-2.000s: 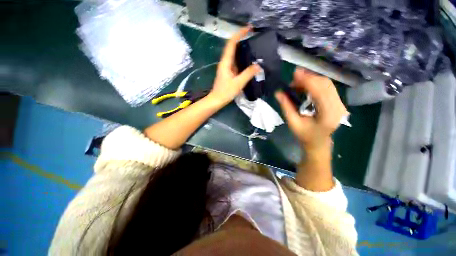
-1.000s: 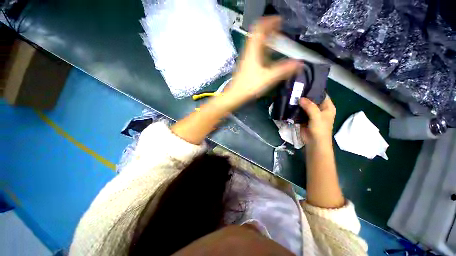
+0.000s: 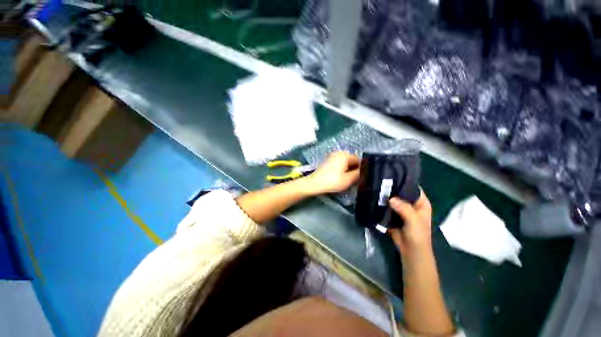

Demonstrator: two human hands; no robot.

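Observation:
My right hand (image 3: 414, 222) holds a black flat power adapter (image 3: 389, 187) with a white label and a folded black cable. My left hand (image 3: 337, 172) has its fingers closed on a clear bubble bag (image 3: 349, 143), which lies beside and partly behind the adapter's far end. How far the adapter is inside the bag cannot be told. The stack of empty bubble bags (image 3: 273, 115) lies to the left. Pliers with yellow handles (image 3: 285, 171) lie just left of my left hand.
A white wipe sheet (image 3: 482, 230) lies right of my right hand. Dark bagged units (image 3: 461, 99) line the far side behind a pale rail (image 3: 448, 146) and a metal post (image 3: 343, 56). A whitish bottle (image 3: 548, 220) is at right. Cardboard boxes (image 3: 99, 125) stand at far left.
My left hand has come down from the stack side and now grips a bubble bag by the adapter. My right hand still holds the adapter. The view has swung left.

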